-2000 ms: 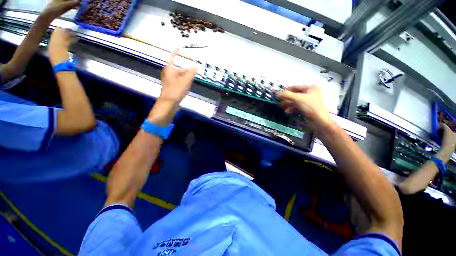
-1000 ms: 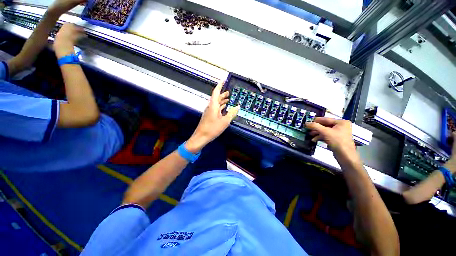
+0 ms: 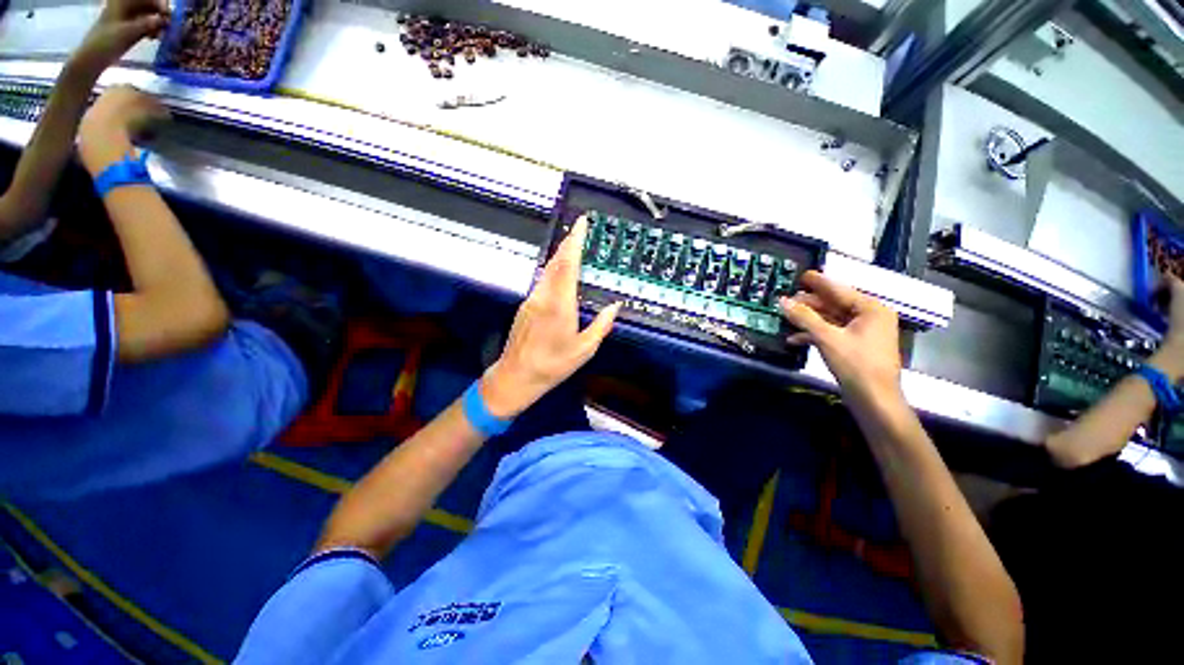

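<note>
The green circuit board panel [image 3: 688, 270] lies in the black solder pallet [image 3: 766, 244], which sits on the conveyor rails in front of me. The panel carries a row of several repeating units and has a pale green lower edge. Metallic clips show on the pallet's long sides. My left hand [image 3: 545, 331] is at the pallet's left end, its fingers spread and touching the panel's left end. My right hand [image 3: 847, 335] is at the panel's right end, thumb and fingertips on its edge. Whether either hand grips the panel is hard to tell.
Loose brown components [image 3: 470, 42] lie on the white bench beyond the rails. A blue component bin [image 3: 231, 39] stands at the upper left. Another worker's arms [image 3: 143, 221] are at the left. A worker's hand and forearm [image 3: 1119, 405] are at the right by another board.
Two seconds ago my hands held the panel tilted above the pallet. Now it lies flat in the pallet. Over the last second my hands stayed at its two ends.
</note>
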